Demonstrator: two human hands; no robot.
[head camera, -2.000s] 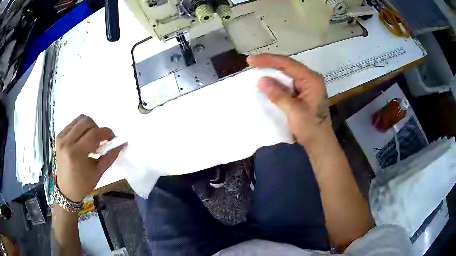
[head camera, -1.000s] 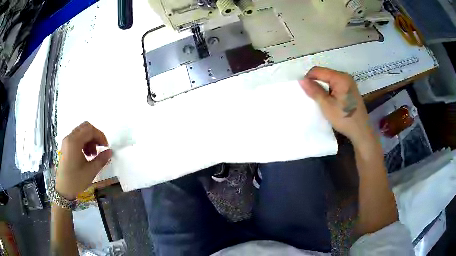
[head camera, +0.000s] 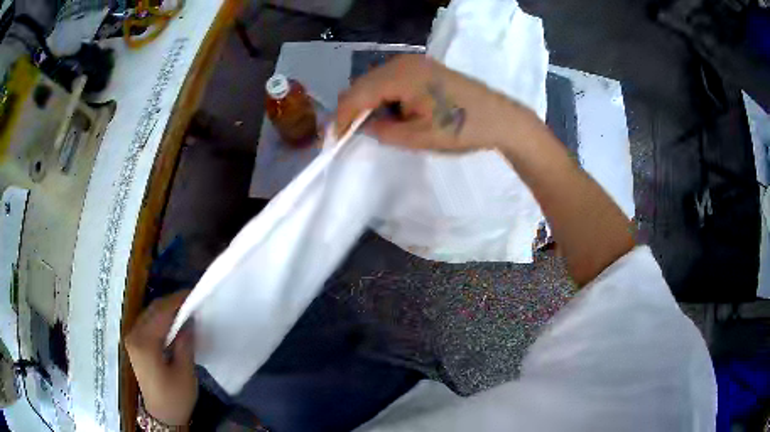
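A white fabric piece (head camera: 279, 261) is stretched slantwise between my hands, in the air over my lap and the floor. My right hand (head camera: 414, 105) pinches its upper end, in front of the bundle of cut pieces (head camera: 494, 198) on the low stand. My left hand (head camera: 169, 350) holds its lower end near the table's front edge, slightly blurred. The sewing machine (head camera: 51, 181) shows only in part at the left; its needle area cannot be seen.
The white table's worn wooden edge (head camera: 160, 177) runs down the left, with a printed ruler (head camera: 118, 190) along it. Orange-handled scissors (head camera: 152, 25) lie at its far end. A drink bottle (head camera: 291, 110) with a white cap is on the low stand (head camera: 317, 63). Speckled floor (head camera: 473, 312) shows below.
The view has swung right, from the machine to the low stand. The fabric has gone from spread flat at the table's front edge to raised and slanting, its right end higher.
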